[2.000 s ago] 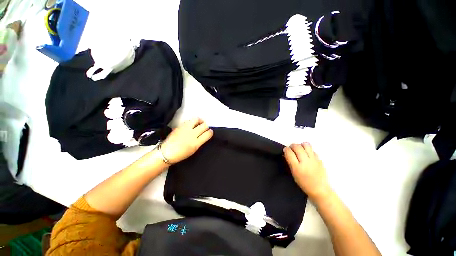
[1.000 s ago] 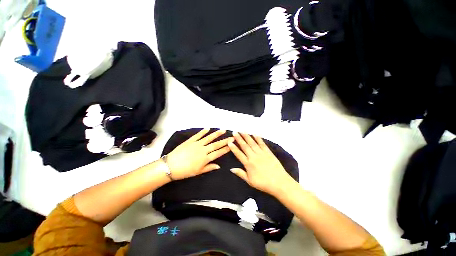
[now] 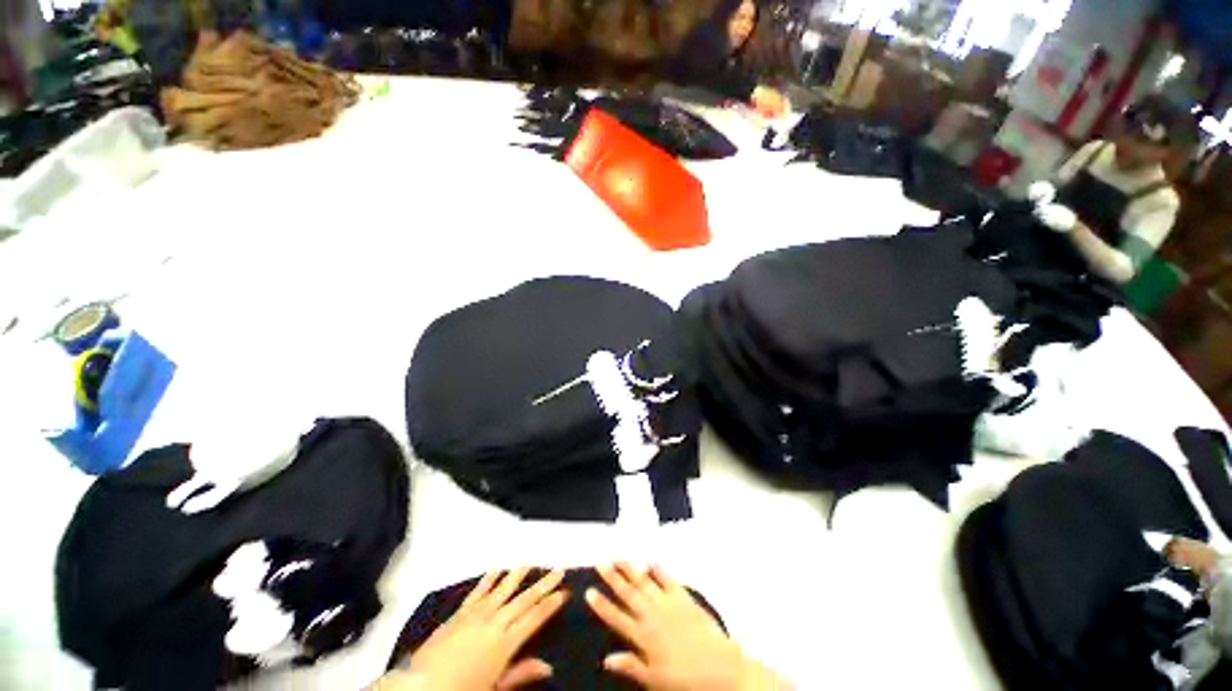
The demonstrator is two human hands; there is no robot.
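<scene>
A black bag [image 3: 578, 607] lies flat on the white table at the bottom centre, its lower part cut off by the frame edge. My left hand [image 3: 493, 637] lies flat on its left part, fingers spread. My right hand [image 3: 672, 634] lies flat on its right part, fingers apart. Neither hand grips anything. The fingertips are near the bag's rounded top edge. A stack of black bags [image 3: 527, 365] with white toothed tags and rings stands just beyond. Another black pile [image 3: 149, 540] with a white bundle [image 3: 243, 459] on it is at the left.
A blue tape dispenser [image 3: 129, 398] and tape roll [image 3: 87, 324] are at the left. A larger black stack [image 3: 865, 324] and another pile [image 3: 1067, 554] are right, with a person's hand at its edge. A red piece [image 3: 642, 182] and brown pile [image 3: 257, 95] lie far off, with people beyond.
The view has tilted up, showing the far table and people. My hands have moved from the bag's upper edge corners inward and now lie flat on it, close together.
</scene>
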